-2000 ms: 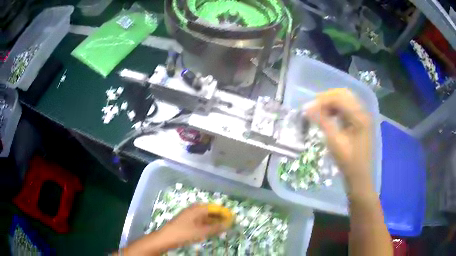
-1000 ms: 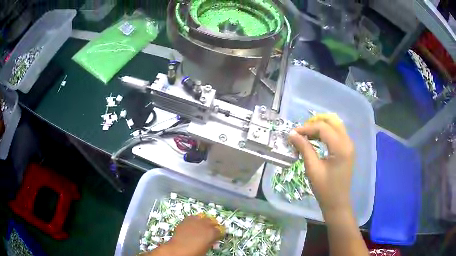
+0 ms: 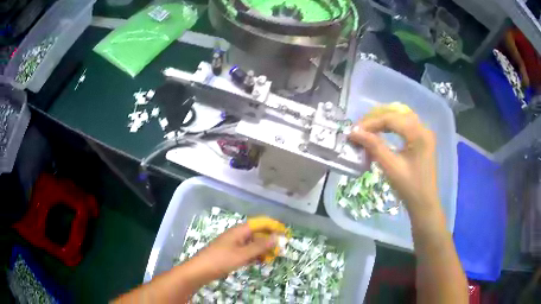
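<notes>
My left hand (image 3: 252, 242), with yellow finger cots, is over the supply tub (image 3: 160, 240) heaped with white-and-green parts. A small white part (image 3: 282, 241) shows between its fingertips. My right hand (image 3: 403, 145), also with yellow cots, has thumb and forefinger together at the insertion fixture (image 3: 328, 133) at the machine's right end. The fingers hide whatever is between them. The output tub (image 3: 442, 119) lies under and beyond this hand, with some parts (image 3: 362, 195) in it. The pneumatic press (image 3: 228, 98) runs left from the fixture.
The vibratory bowl (image 3: 279, 35) with green pieces stands behind the machine. A green bag (image 3: 142, 41) and loose white parts (image 3: 142, 113) lie on the bench at left. A blue lid (image 3: 479, 208) is at right. A red stool (image 3: 56, 217) is on the floor. Hoses (image 3: 178, 142) curl left.
My left hand has risen from among the parts and now shows a white part at its fingertips. My right hand, off the fixture two seconds ago, is at it now. The view has shifted slightly.
</notes>
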